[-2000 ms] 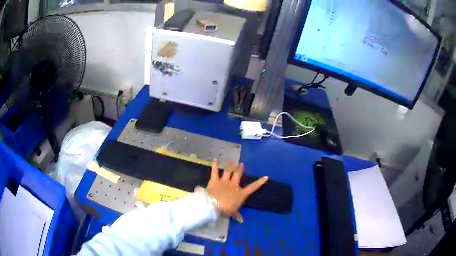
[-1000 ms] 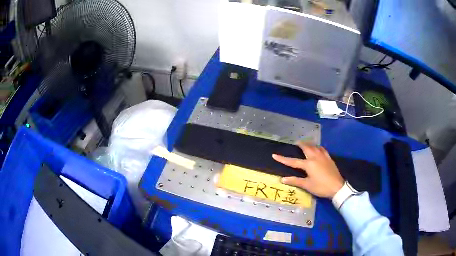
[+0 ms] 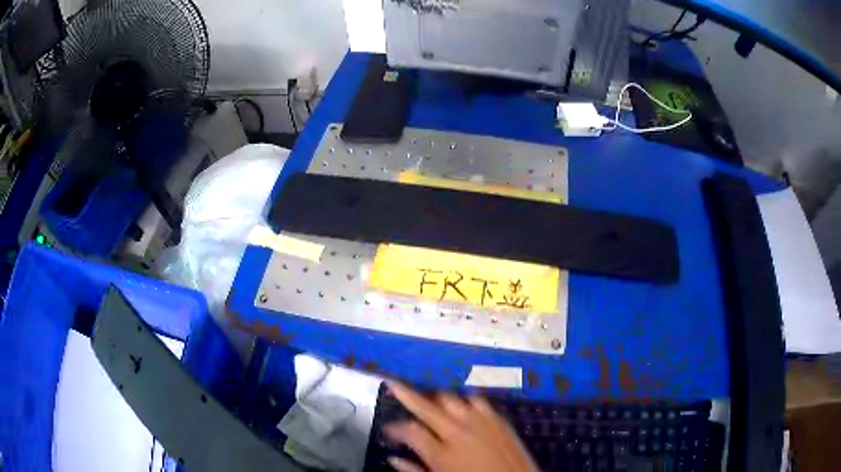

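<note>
A long black plastic cover (image 3: pixel 479 224) lies across the perforated metal plate (image 3: pixel 318 309), its right end reaching past the plate over the blue bench. A yellow label (image 3: pixel 466 278) with handwritten black characters lies on the plate in front of it. My right hand (image 3: pixel 452 429) is over the left part of the black keyboard (image 3: pixel 609 433), fingers apart and holding nothing; the bottom edge cuts it off. Another cover (image 3: pixel 171 392), dark grey-green, slants over the blue tote and runs out at the bottom edge. My left hand is not in view.
The blue tote (image 3: pixel 111 286) stands left, with white sheets (image 3: pixel 97 410) inside. Another black cover (image 3: pixel 745 323) lies along the right bench edge beside white paper (image 3: pixel 802 277). A crumpled white cloth (image 3: pixel 323 415) lies left of the keyboard. A black block (image 3: pixel 378 106) and white adapter (image 3: pixel 581 119) sit behind.
My right hand has left the cover on the plate and moved down to the keyboard. The slanting cover at the tote, absent two seconds ago, is in view. The camera view has shifted.
</note>
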